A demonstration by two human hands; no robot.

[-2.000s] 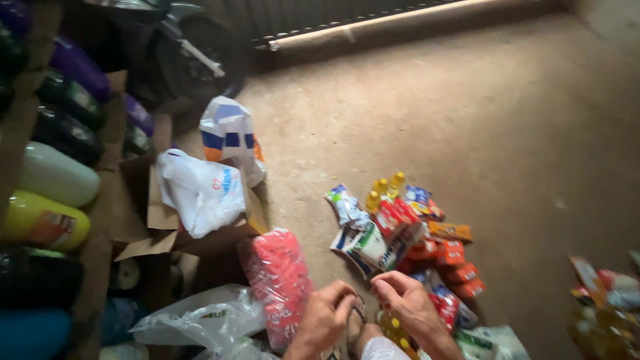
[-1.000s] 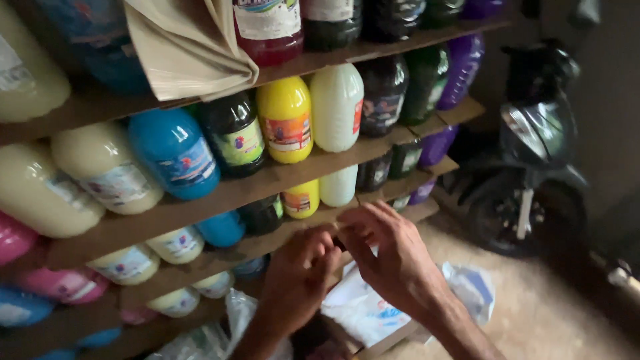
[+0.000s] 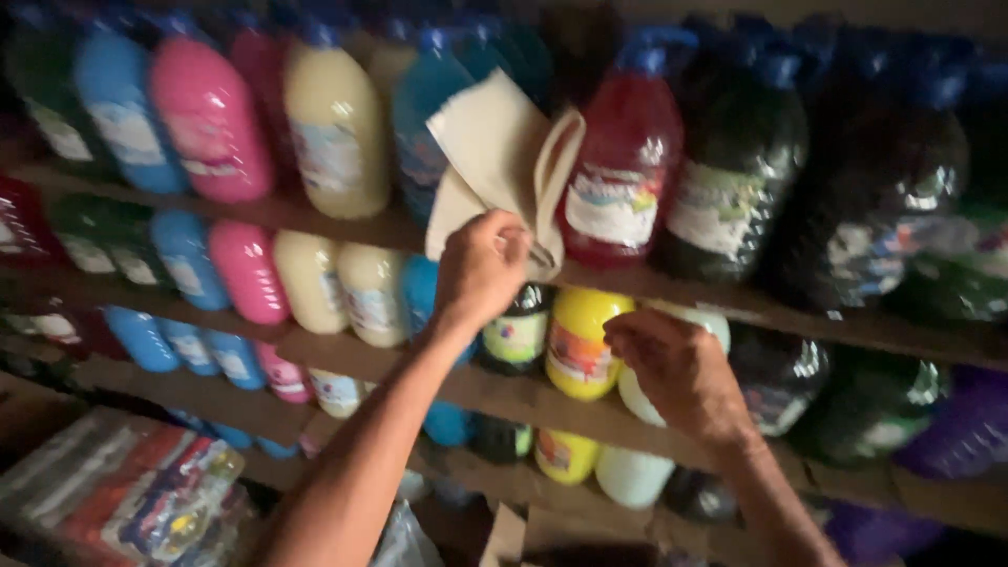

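Observation:
My left hand (image 3: 484, 272) reaches up to a folded beige cloth (image 3: 504, 157) that hangs over the upper shelf edge between a blue bottle (image 3: 417, 134) and a red bottle (image 3: 622, 165). Its fingers are curled at the lower part of the cloth; blur hides whether they pinch it. To the right, my right hand (image 3: 669, 354) is raised with bent fingers before a yellow bottle (image 3: 583, 342) and a pale bottle (image 3: 713, 327). Whether anything small is between its fingertips cannot be made out.
Wooden shelves (image 3: 677, 291) carry rows of large plastic bottles in several colours. Wrapped packs (image 3: 126, 488) are stacked at the lower left. Below the shelves are an opened cardboard box (image 3: 504, 535) and a clear plastic bag (image 3: 405, 539).
The view has swung from the floor to the shelves. My hands, close together one second ago, are now apart, the left one up at the beige cloth.

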